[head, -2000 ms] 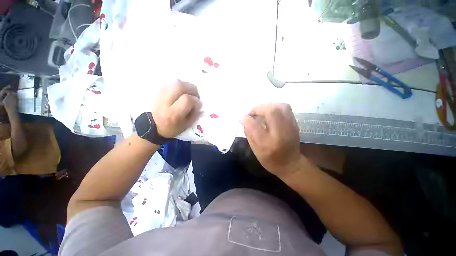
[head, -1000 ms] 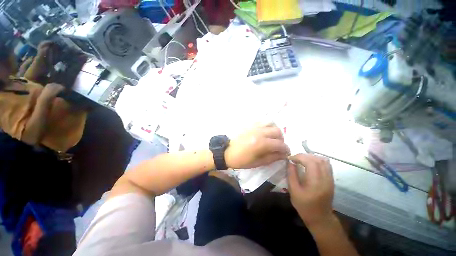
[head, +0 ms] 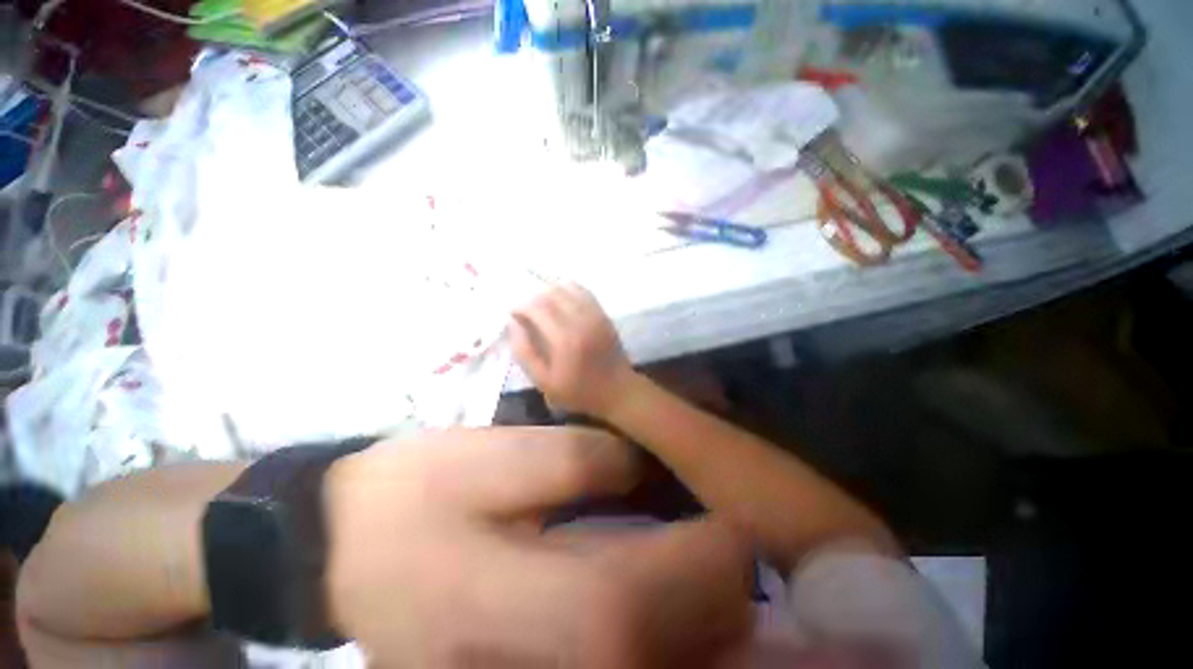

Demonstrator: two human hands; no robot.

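White fabric with a red cherry-like print (head: 451, 359) lies over the left and middle of the table, much of it lost in glare. My right hand (head: 569, 342) is at the table's front edge, its fingers closed on the fabric's right edge. My left hand (head: 523, 555) is large, blurred and close to the camera, in front of the table edge, with a black watch on the wrist. Its fingers are too blurred to tell whether they hold anything. The sewing machine (head: 785, 59) stands behind, its needle area in bright glare.
A calculator (head: 347, 111) lies at the back left, near green and yellow items (head: 268, 16). Blue snips (head: 713, 230) and orange-handled shears (head: 864, 220) lie right of the needle area. A tape roll (head: 1005, 177) and purple item (head: 1079, 177) are farther right.
The view has swung right, showing more of the machine and shears. My left hand has left the fabric edge beside my right hand and come up close to the camera.
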